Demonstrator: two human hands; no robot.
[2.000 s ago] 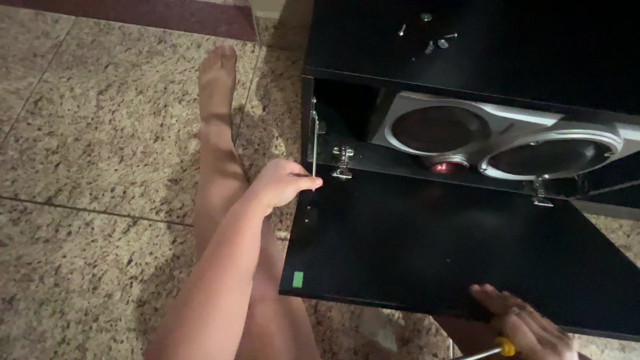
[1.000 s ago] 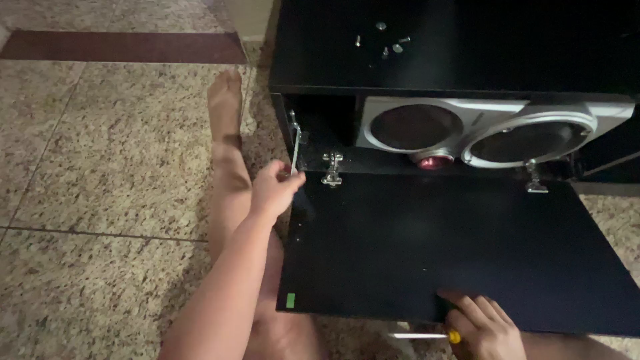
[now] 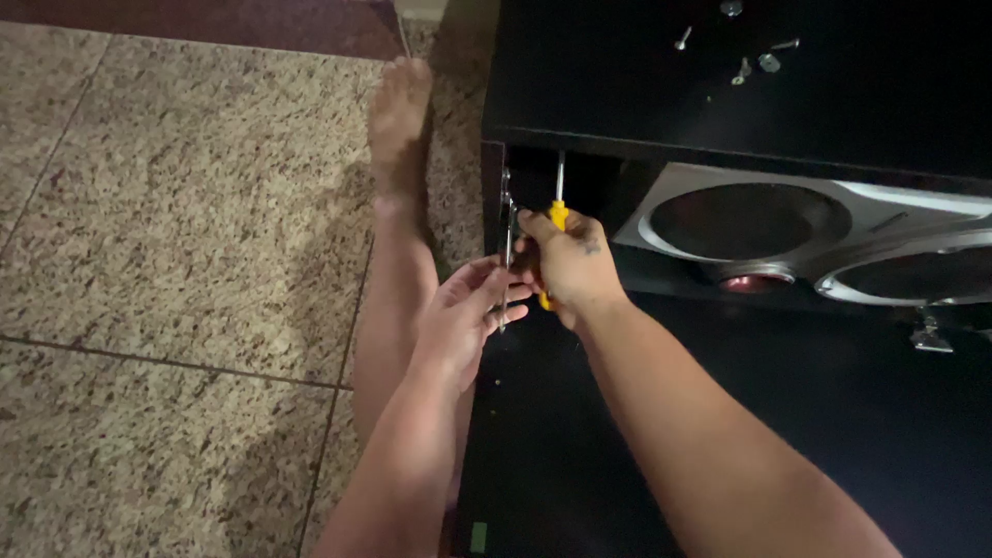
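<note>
At the left side of a black cabinet's opening, my left hand [image 3: 469,314] grips the lower part of a thin metal stay arm [image 3: 508,240]. Close beside it, my right hand [image 3: 577,252] holds a screwdriver [image 3: 559,213] by its yellow handle, the metal shank reaching up into the opening. The right thumb and fingertips are near the stay arm; whether they touch it is unclear. Below the opening lies the lowered black door panel [image 3: 744,434], with a green sticker [image 3: 479,537] near its left edge. A metal hinge [image 3: 930,335] shows at the right.
Screws and small metal fittings [image 3: 769,62] lie on the black cabinet top [image 3: 604,85]. Silver-framed speakers [image 3: 736,221] fill part of the compartment. The wearer's bare leg and foot [image 3: 399,116] rest on the speckled tile floor [image 3: 194,209], left of the cabinet.
My right hand, with the screwdriver, has moved from the door's front edge up to the stay arm beside my left hand. The left hand remains at the stay arm. The view has moved closer.
</note>
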